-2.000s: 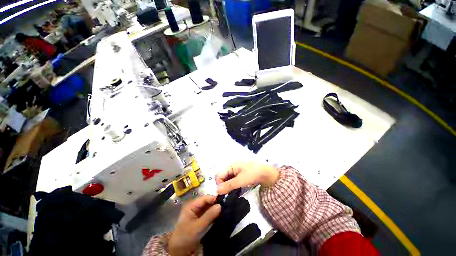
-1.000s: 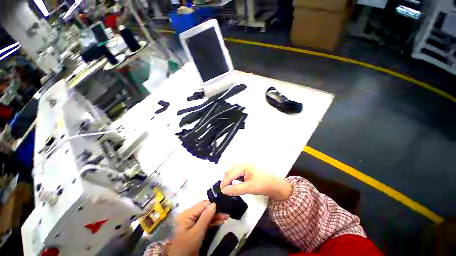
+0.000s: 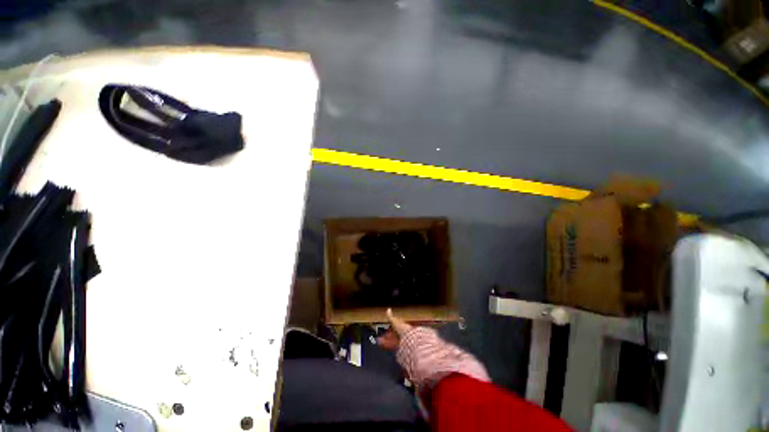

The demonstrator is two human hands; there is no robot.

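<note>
My right hand [image 3: 391, 330] is small and partly cut off from sight at the near rim of an open brown cardboard box [image 3: 342, 268] on the floor. One finger shows pointing up at the rim; whether the hand holds anything cannot be told. Black pieces [image 3: 392, 262] lie heaped inside the box. My left hand is not in view. On the white table [image 3: 190, 253], black strips with pale lines [image 3: 42, 312] are heaped at the left. A black coiled strap [image 3: 181, 126] lies near the table's far right corner.
The table's right edge runs beside the box. Another open cardboard box [image 3: 586, 253] stands on the floor to the right. A white machine part [image 3: 717, 337] and a pale stand [image 3: 582, 363] are at the lower right. A yellow floor line [image 3: 447, 174] crosses behind the boxes.
The view has swung right and down to the floor box. My right hand has left the black bundle held over the table and is at the box. My left hand and the sewing machine have left view.
</note>
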